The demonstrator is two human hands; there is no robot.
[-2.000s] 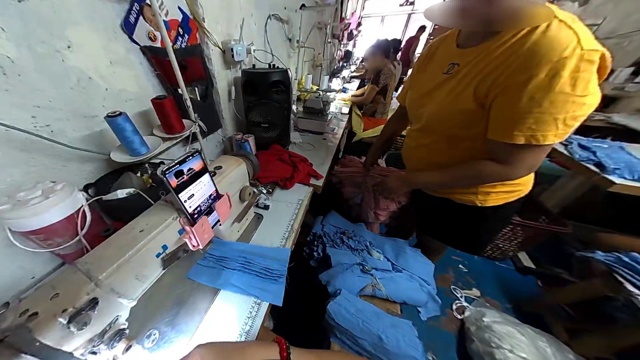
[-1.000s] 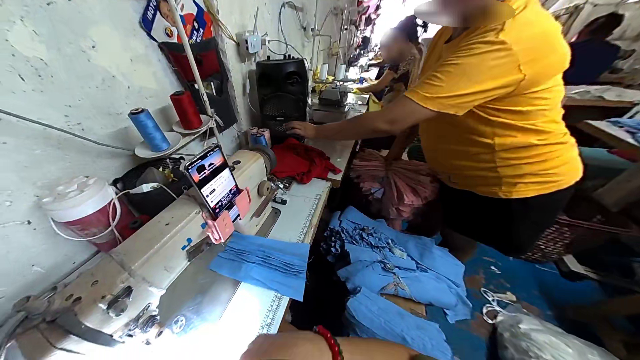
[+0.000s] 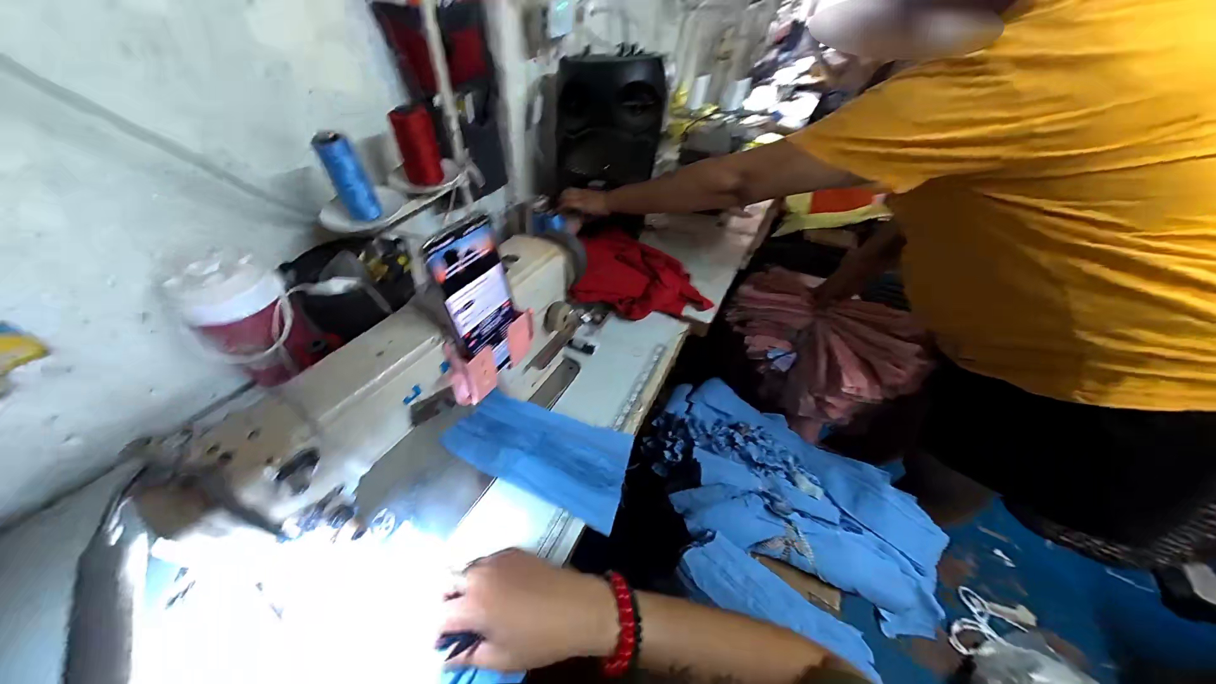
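My right hand (image 3: pixel 522 613), with a red and black bead bracelet (image 3: pixel 622 627) at the wrist, is low over the brightly lit bed of a sewing machine (image 3: pixel 370 380). Its fingers are curled, and something small and dark shows at the fingertips; whether they grip it is unclear. A bit of blue cloth (image 3: pixel 480 675) shows just below the hand. Farther up the bed lies a flat blue fabric piece (image 3: pixel 541 456), beneath a phone (image 3: pixel 472 290) in a pink holder (image 3: pixel 484 366). Glare hides the work area left of my fingers. My left hand is out of view.
Blue cut fabric (image 3: pixel 807 503) is heaped beside the table. A person in a yellow shirt (image 3: pixel 1064 209) stands at the right, one hand near the speaker (image 3: pixel 610 119), the other at a pink fabric bundle (image 3: pixel 826 342). Red cloth (image 3: pixel 636 275) and thread cones (image 3: pixel 347 176) are behind the machine.
My right hand has come into fuller view over the machine bed. The other person's arm has reached across toward the speaker since the first frame. The view has shifted.
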